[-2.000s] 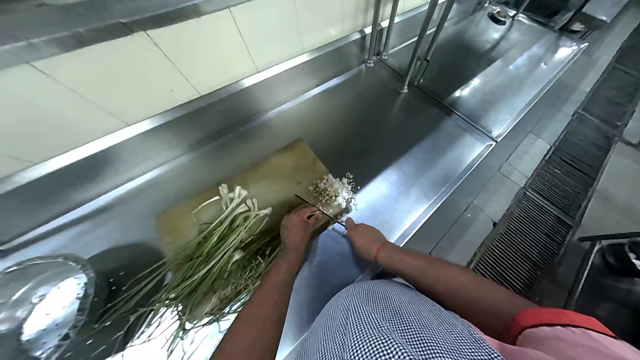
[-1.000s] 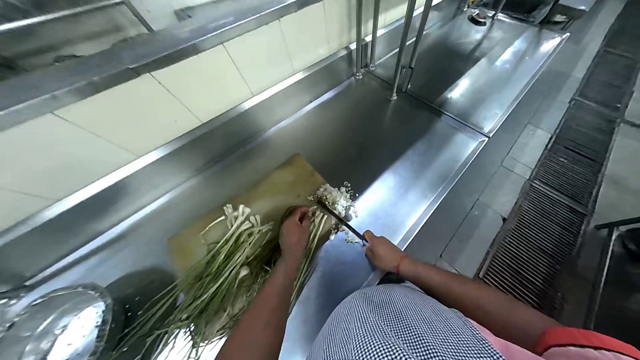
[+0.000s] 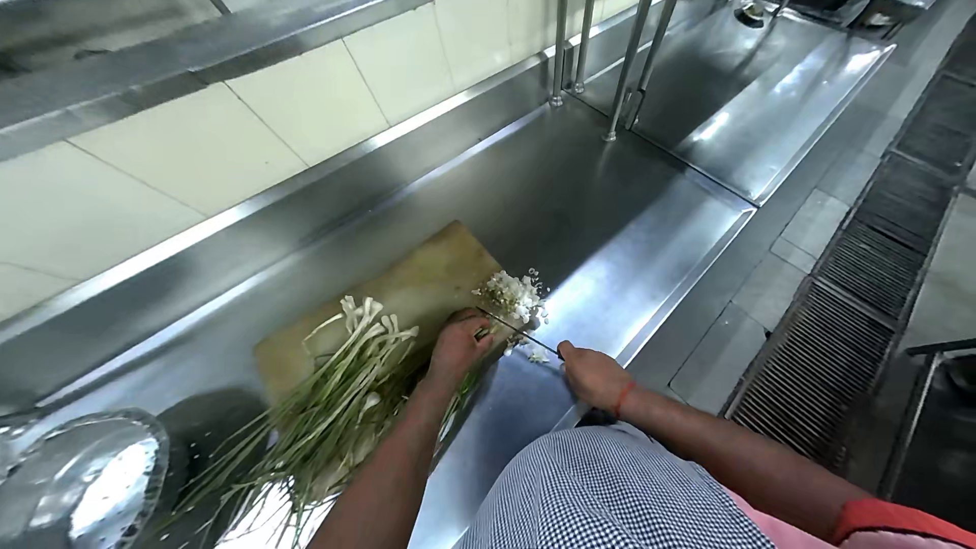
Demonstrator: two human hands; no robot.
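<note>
A wooden or plastic cutting board [image 3: 427, 274] lies on the steel counter. A pile of spring onions [image 3: 343, 404] with white bulbs covers its lower left part and hangs over the edge. My left hand [image 3: 460, 343] grips a bunch of spring onions near the board's right end. In my right hand [image 3: 596, 377], which wears a red wrist thread, is the handle of a knife [image 3: 518, 331]; its blade lies across the stalks beside the left fingers. Chopped white onion pieces [image 3: 515, 296] are heaped at the board's right edge, some on the counter.
The steel counter [image 3: 564, 191] runs along a tiled wall. A round metal vessel [image 3: 91, 480] stands at the lower left. Metal posts [image 3: 629, 72] rise from the counter's back beyond the board. A floor drain grate [image 3: 812, 366] lies to the right.
The knife blade, over the chopped pieces one second ago, is now closer to my left fingers. Both hands remain near the board's right end. The view has shifted slightly.
</note>
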